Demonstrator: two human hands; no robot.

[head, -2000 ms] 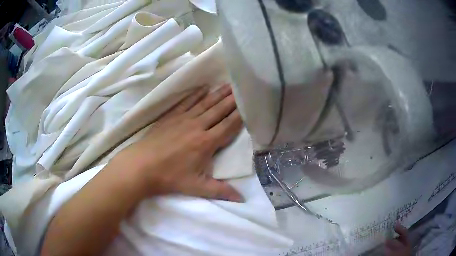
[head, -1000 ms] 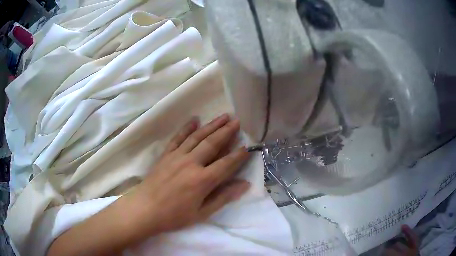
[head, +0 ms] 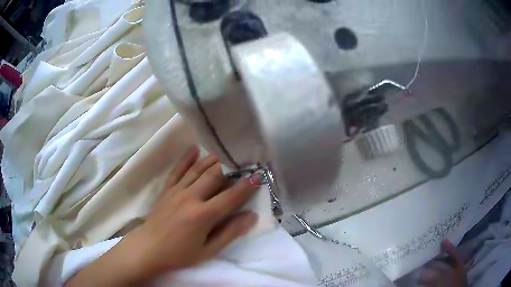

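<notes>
My left hand (head: 190, 216) lies flat on the cloth, fingers spread and pointing at the needle area. The cream fabric piece (head: 143, 160) is under and beyond the fingers. The white fabric piece (head: 269, 255) lies below the palm, with its edge beside the needle area. The presser foot and needle area (head: 255, 172) is just beyond my fingertips, partly hidden by the sewing machine head (head: 224, 73). A thin shiny metal guide (head: 308, 226) runs from it toward the right. My right hand (head: 448, 269) is small and blurred at the bottom right edge, holding nothing that I can see.
A fabric pile (head: 84, 112) of white and cream folds lies left of the machine. Scissors with green loop handles (head: 434, 140) lie behind the machine arm. A pink-red cone (head: 11, 74) stands at the far left. Printed ruler marks (head: 414, 241) run along the table's near edge.
The view has shifted, so the machine head stands further left and the scissor handles show. My left hand has moved back and lower on the cloth, staying near the foot. My right hand remains low right.
</notes>
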